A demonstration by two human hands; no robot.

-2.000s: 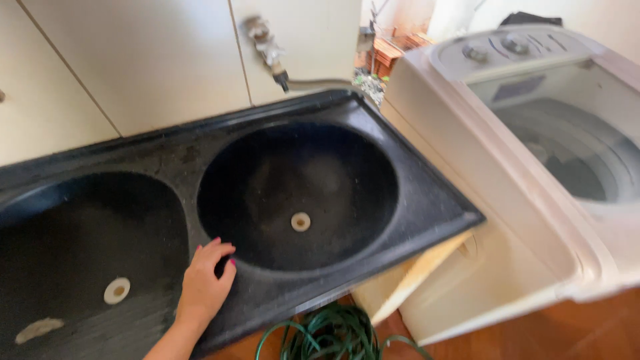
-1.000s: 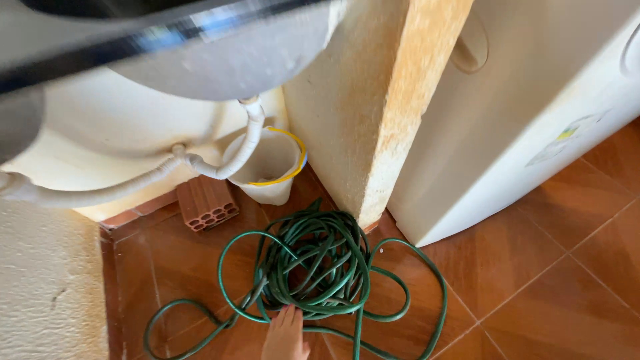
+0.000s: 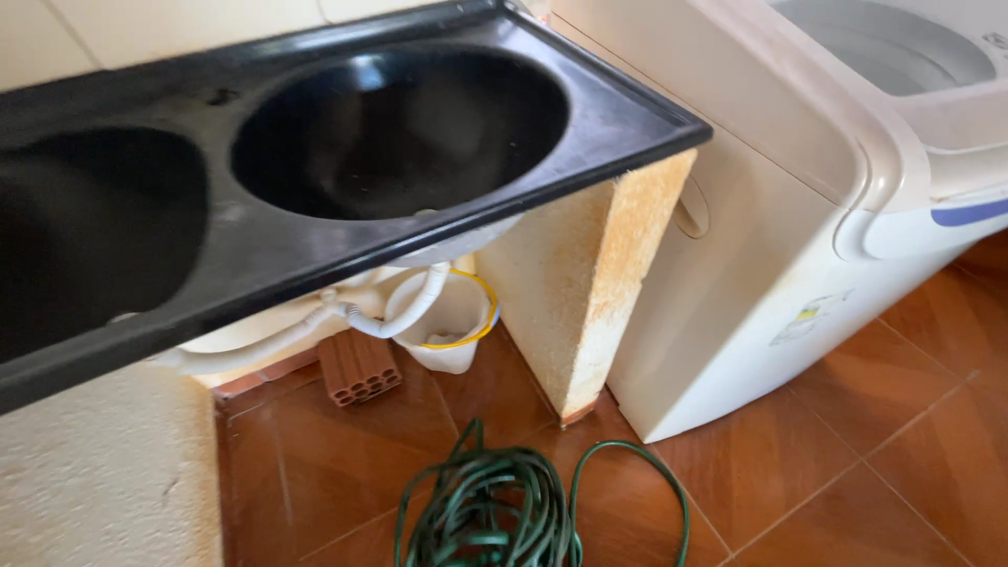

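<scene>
Neither my left hand nor my right hand shows in the head view. A green garden hose (image 3: pixel 504 504) lies in a tangled coil on the tiled floor at the bottom, with one loop reaching out to its right; its lower part is cut off by the frame. Above and behind it stands a black double sink (image 3: pixel 598 130) with two round basins. White corrugated drain pipes (image 3: pixel 402 315) hang under the sink, near a white bucket (image 3: pixel 449 358) with a yellow rim.
A hollow clay brick (image 3: pixel 358 370) lies beside the bucket. A rough plastered wall (image 3: pixel 606 291) supports the sink's right end, and another (image 3: pixel 110 472) stands at lower left. A white washing machine (image 3: pixel 732 315) stands to the right on brown floor tiles (image 3: pixel 850 394).
The hand that was at the hose coil a second ago has left the view. The view has tilted up, bringing the sink top back in.
</scene>
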